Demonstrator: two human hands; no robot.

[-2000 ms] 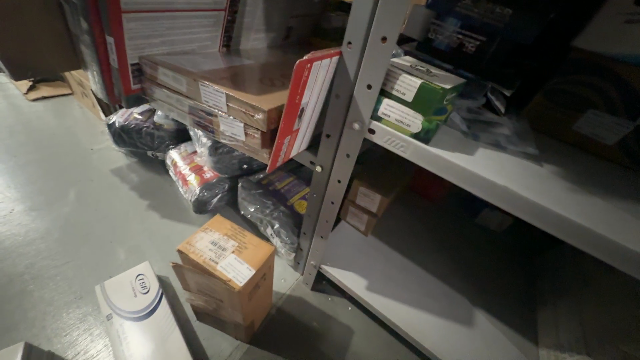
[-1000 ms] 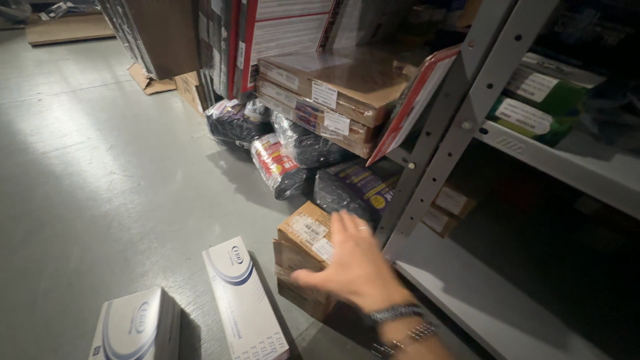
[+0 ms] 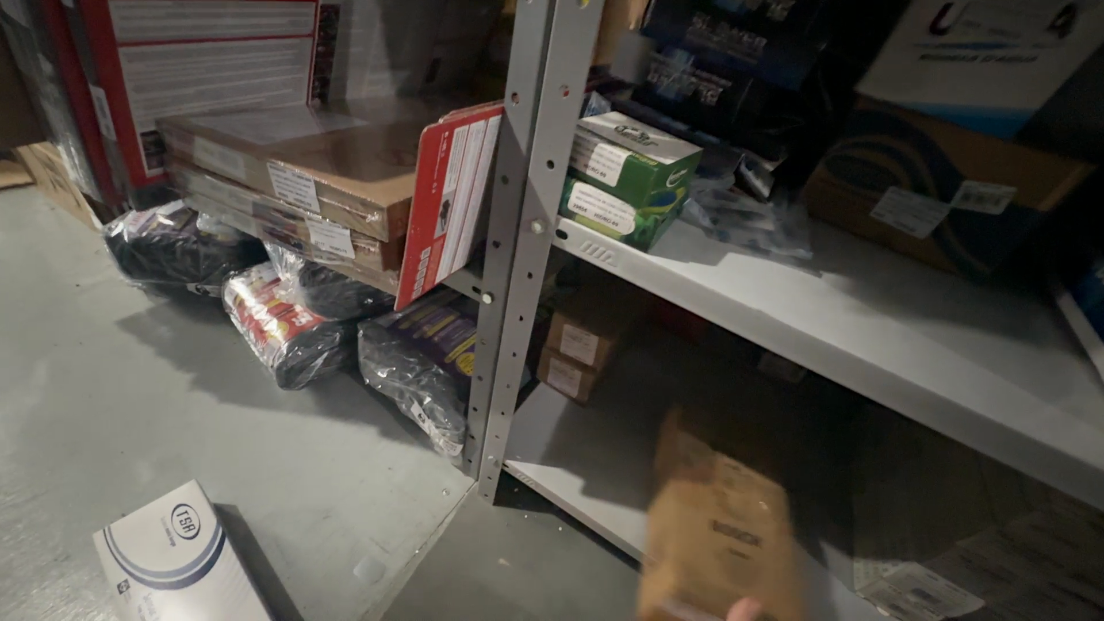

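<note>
A brown cardboard box (image 3: 724, 526), blurred, is tilted at the front edge of the lower metal shelf (image 3: 569, 474). A fingertip of one hand (image 3: 743, 609) touches the box at the bottom edge of the view; the rest of that hand is out of frame. It appears to be my right hand, its grip hidden below the frame. My left hand is not in view. A white box with blue curved stripes (image 3: 177, 556) lies on the floor at the lower left.
A perforated metal upright (image 3: 517, 250) divides the shelving. Green boxes (image 3: 625, 190) sit on the upper right shelf, small brown boxes (image 3: 573, 354) below. Flat wrapped cartons (image 3: 285, 164) lie at left above plastic-wrapped bundles (image 3: 293, 328). A red-edged card (image 3: 453, 203) stands by the upright.
The brown box, standing on the floor by the upright in both earlier frames, is now up at the lower shelf. The reaching hand seen a second ago is mostly out of view.
</note>
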